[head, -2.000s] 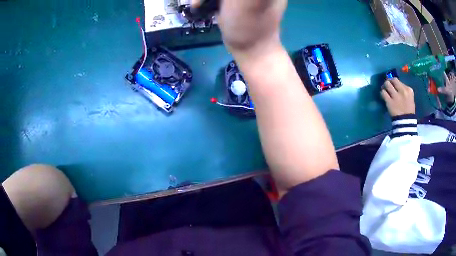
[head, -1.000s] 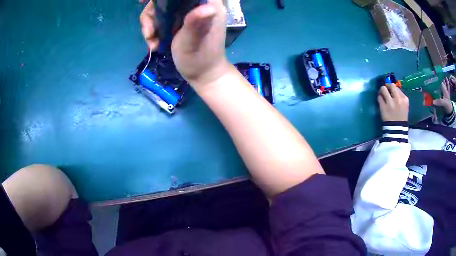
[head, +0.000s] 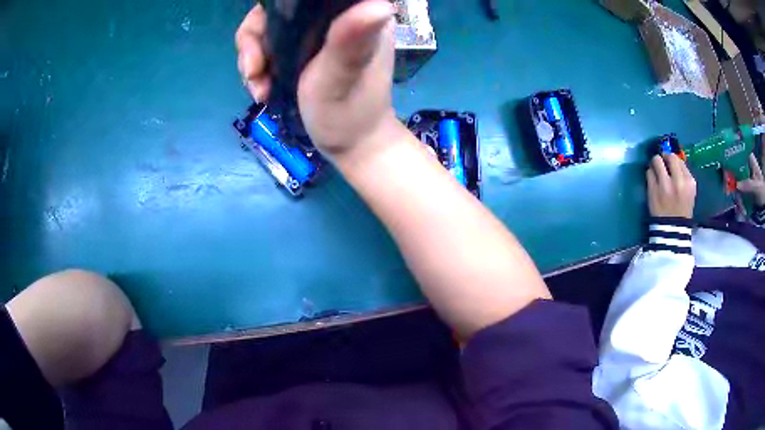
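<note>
My right hand (head: 340, 97) is closed around the thick black electric screwdriver (head: 294, 50), held upright over the left fan unit (head: 281, 157). That unit is a black housing with a blue cell, lying tilted on the bench; the hand and tool hide its fan, and the screwdriver tip cannot be seen. A second fan unit (head: 470, 155) lies to its right, partly behind my forearm. A third fan unit (head: 559, 130) lies further right, with a blue cell and a small red plug. My left hand is not in view; a bent, bare limb shows at the lower left.
The screw feeder (head: 415, 38) stands behind my wrist, partly hidden. At right, a neighbour's hand (head: 671, 186) holds a small part with a blue cell by a green glue gun (head: 720, 149). A cardboard tray (head: 656, 42) is at the far right. The bench's front edge (head: 352, 317) crosses below.
From two seconds ago, my right hand has come left and down from the feeder to the left unit. Since one second ago it stays over that unit, while the view has shifted slightly.
</note>
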